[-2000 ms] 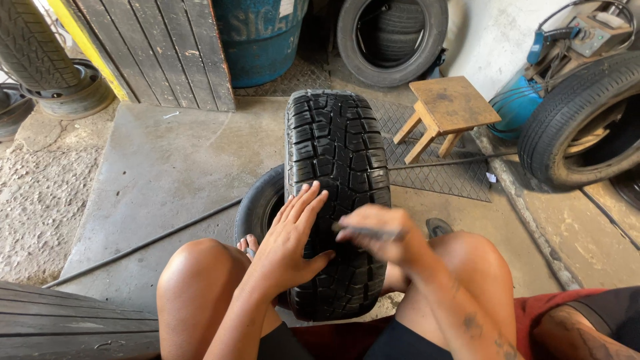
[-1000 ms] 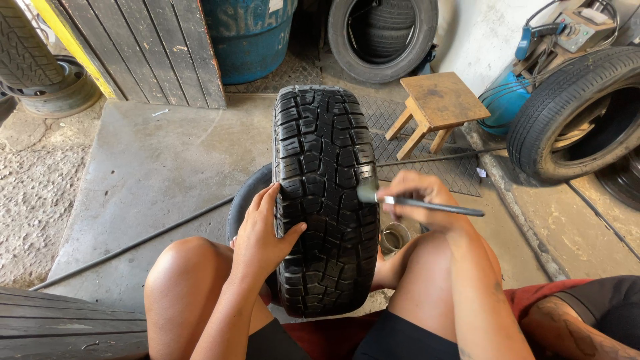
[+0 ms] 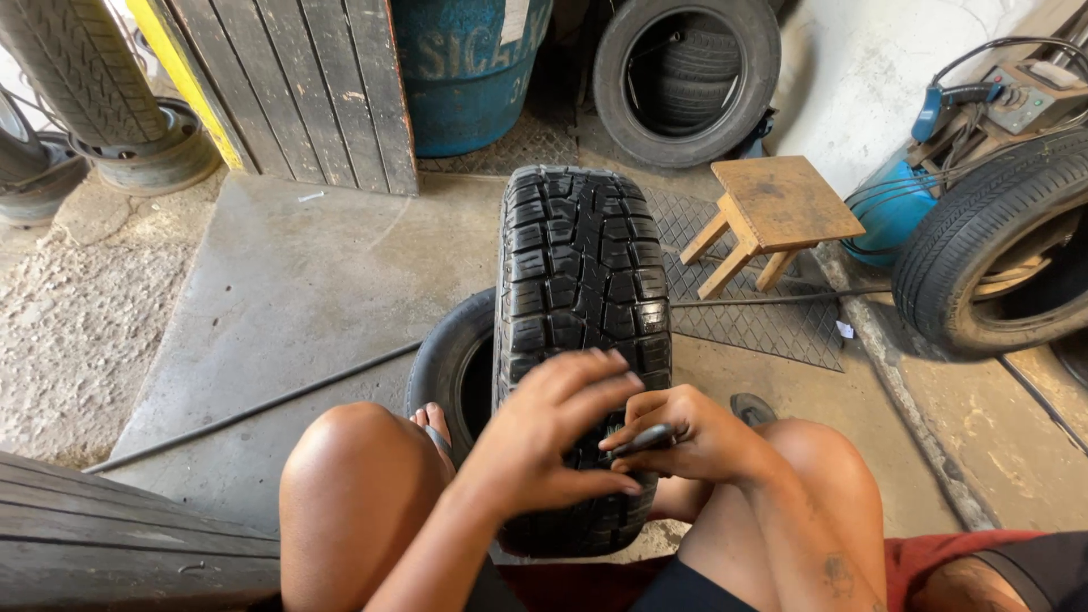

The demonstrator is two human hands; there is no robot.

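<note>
A black tire (image 3: 586, 255) with a wet, glossy tread stands upright between my knees. My right hand (image 3: 684, 433) grips a brush (image 3: 650, 438) by its dark handle, with the bristle end against the lower tread, mostly hidden by my fingers. My left hand (image 3: 544, 433), slightly blurred, is over the tread just left of the brush, with its fingers apart and nothing in it; whether it touches the rubber I cannot tell. Another tire (image 3: 442, 357) lies flat on the floor behind and left of the upright one.
A wooden stool (image 3: 786, 200) stands at the right behind the tire. Farther back are a blue drum (image 3: 463, 76) and a leaning tire (image 3: 608, 76). More tires (image 3: 943, 263) and a machine are at the right. A hose (image 3: 272, 412) crosses the floor. Beside me at lower right sits another person (image 3: 1033, 565).
My right hand with the brush has moved from the tread's right edge to its lower middle. My left hand has shifted from the left edge onto the tread's front.
</note>
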